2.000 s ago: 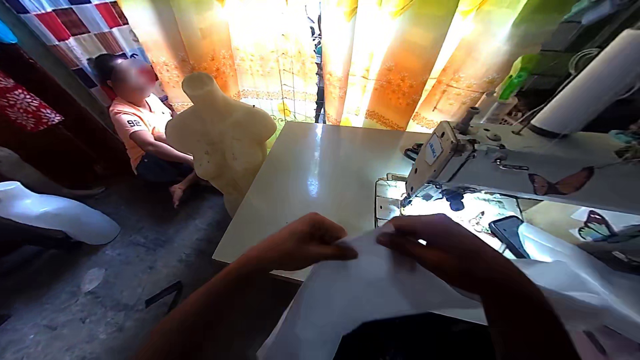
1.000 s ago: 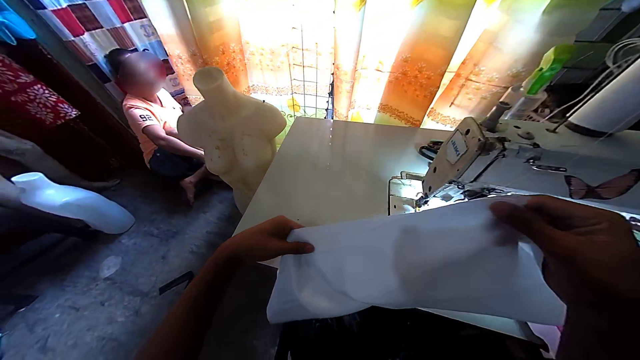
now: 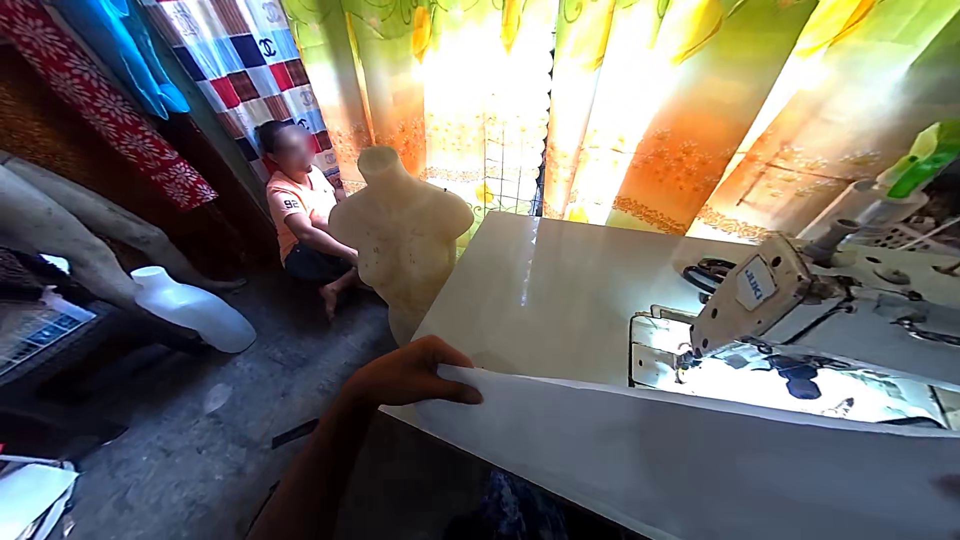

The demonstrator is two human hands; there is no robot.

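White fabric (image 3: pixel 675 450) stretches from the table's left part to the right edge of the head view, its upper edge nearly straight. My left hand (image 3: pixel 420 375) pinches its left end between thumb and fingers, over the near edge of the pale table (image 3: pixel 570 300). Of my right hand (image 3: pixel 946 486) only a dark blurred bit shows at the right edge, so its grip is hidden. Behind the fabric stands a Juki sewing machine (image 3: pixel 757 289), its lamp lighting the needle area; the fabric hides part of the machine bed.
A dress-form torso (image 3: pixel 401 225) stands against the table's left side. Beyond it a person (image 3: pixel 304 210) sits on the floor by the curtains. A white mannequin torso (image 3: pixel 199 311) lies at the left. Scissors (image 3: pixel 709 276) with black handles lie behind the machine head.
The fabric, bunched between both hands at first, is now spread out wide to the right. My right hand has moved right, almost out of view. The view has swung somewhat.
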